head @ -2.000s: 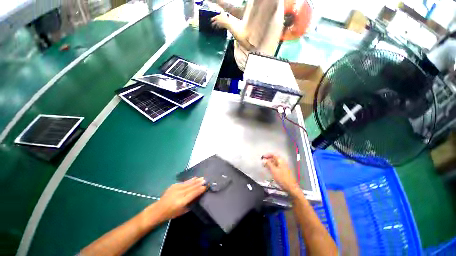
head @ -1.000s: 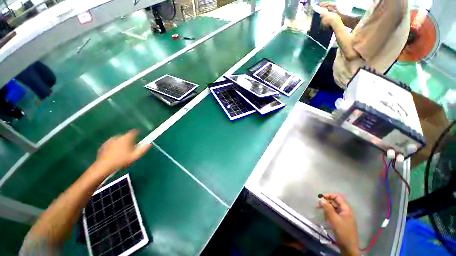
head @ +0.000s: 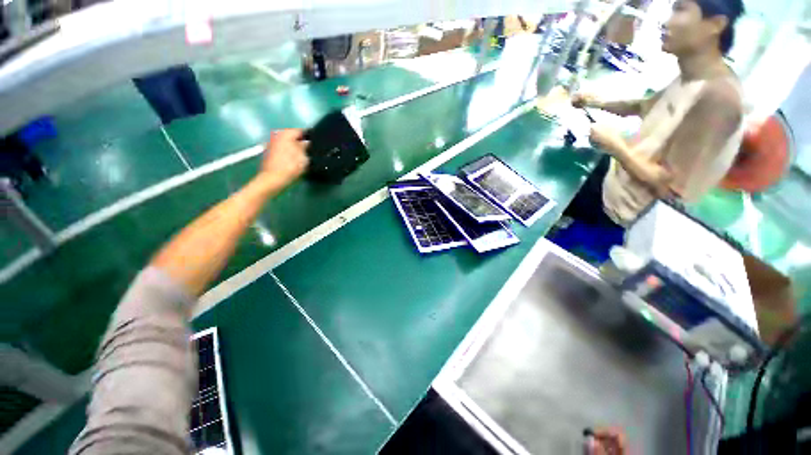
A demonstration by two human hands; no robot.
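Note:
My left hand (head: pixel 286 158) is stretched out over the far green lane and grips a small solar panel (head: pixel 335 149) by its left edge, its dark back towards me. My right hand (head: pixel 608 440) is cut off by the bottom edge, over the metal-topped test stand (head: pixel 551 355); a small dark connector (head: pixel 588 434) shows at its fingertips. Another solar panel (head: pixel 206 391) lies face up at the lower left, partly hidden by my left arm.
Several overlapping panels (head: pixel 429 219) lie on the green bench (head: pixel 356 293). A bench meter (head: pixel 689 275) with red and blue test leads (head: pixel 690 400) stands on the test stand's far end. A person (head: pixel 685 133) stands beyond it. An overhead shelf (head: pixel 249 40) crosses the top left.
My left hand has reached forward and taken hold of a panel from the far lane, lifting it. My right hand sits lower in the picture as the view has shifted.

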